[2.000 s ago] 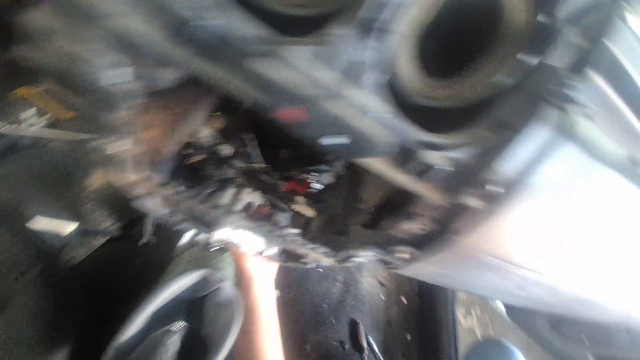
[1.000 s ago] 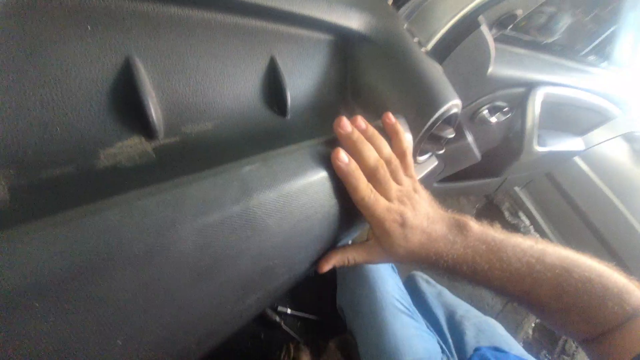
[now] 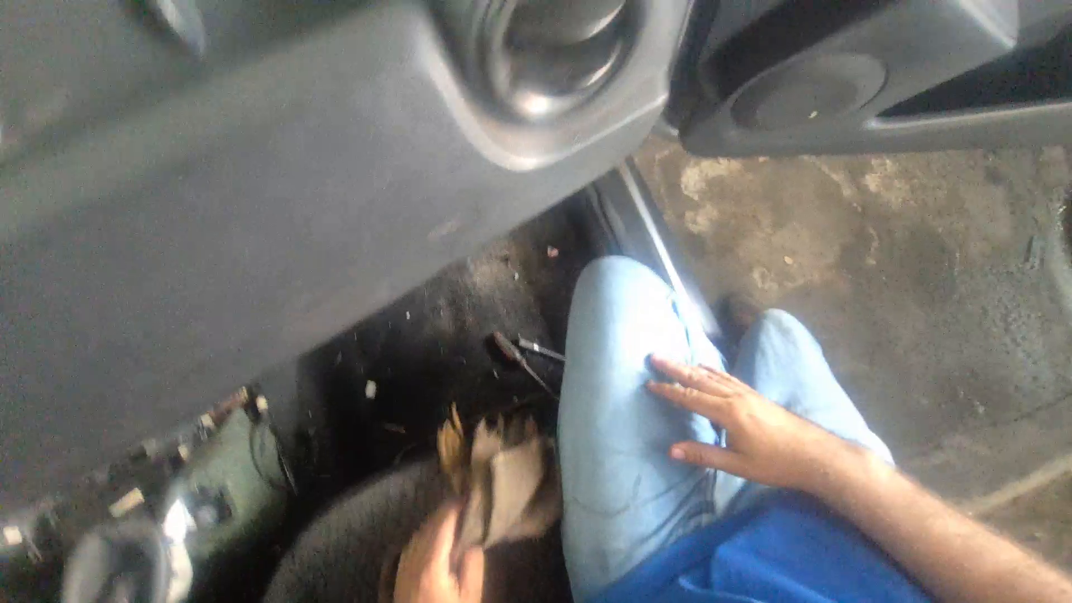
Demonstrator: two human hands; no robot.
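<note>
My left hand (image 3: 440, 557), at the bottom edge of the head view, is closed on a crumpled brown piece, perhaps cloth or card (image 3: 511, 486), above the dark fabric seat (image 3: 360, 528). Fingers spread, my right hand (image 3: 733, 419) rests on the thigh of my light blue jeans (image 3: 628, 469) and holds nothing. Across the upper left spreads the dark plastic dashboard (image 3: 251, 218), with a round air vent (image 3: 561, 50) at its right end. Two slim tools lie on the car floor left of my leg; one has a dark handle (image 3: 504, 347).
An open car door's inner panel with a round speaker grille (image 3: 808, 90) is at the upper right. The door sill (image 3: 649, 218) runs beside my knee, with stained concrete ground (image 3: 904, 293) beyond it. Exposed connectors and wiring (image 3: 188, 469) show below the dashboard at lower left.
My right hand has left the dashboard's edge and now lies on my thigh. My left hand has come into view with the brown piece. The view has shifted down.
</note>
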